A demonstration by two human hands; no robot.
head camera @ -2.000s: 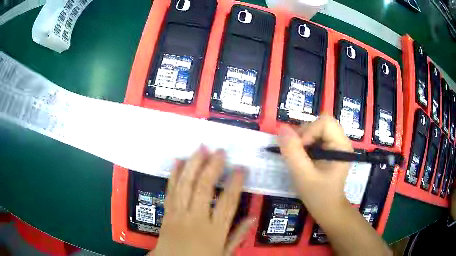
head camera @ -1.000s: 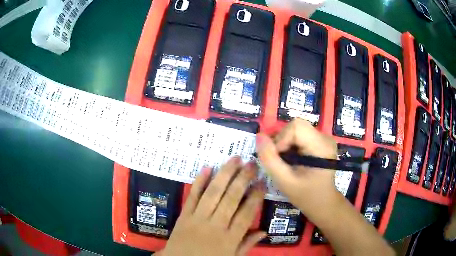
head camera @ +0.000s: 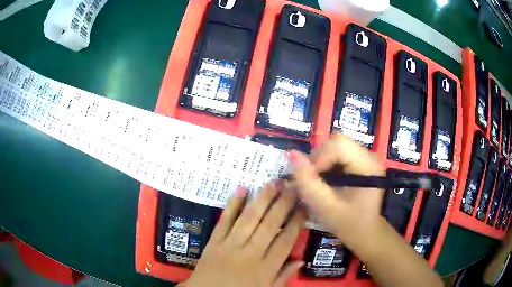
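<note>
A wide white barcode label strip [head camera: 129, 132] runs from the left edge across the red-orange phone tray [head camera: 149, 224]. My left hand [head camera: 250, 235] lies flat on the strip's lower edge, fingers slightly apart, pressing it down. My right hand [head camera: 342, 190] holds a slim black pen [head camera: 387, 180], its tip end at the strip just above my left fingertips. The exact contact is blurred. The tray holds black phones, back up, such as this upper-row phone [head camera: 295, 67], with white labels in their bays. The strip and my hands partly cover the lower row.
A curled small-label strip [head camera: 70, 25] lies at the upper left on the green surface [head camera: 62, 193]. A white roll [head camera: 356, 7] stands at the top edge. A second phone tray [head camera: 470, 216] is at the right. Part of a person's arm [head camera: 497, 258] shows at the lower right.
The strip has slid left under my hands, and the pen has moved left along it. In the last second the view has shifted slightly, and the tray appears further right.
</note>
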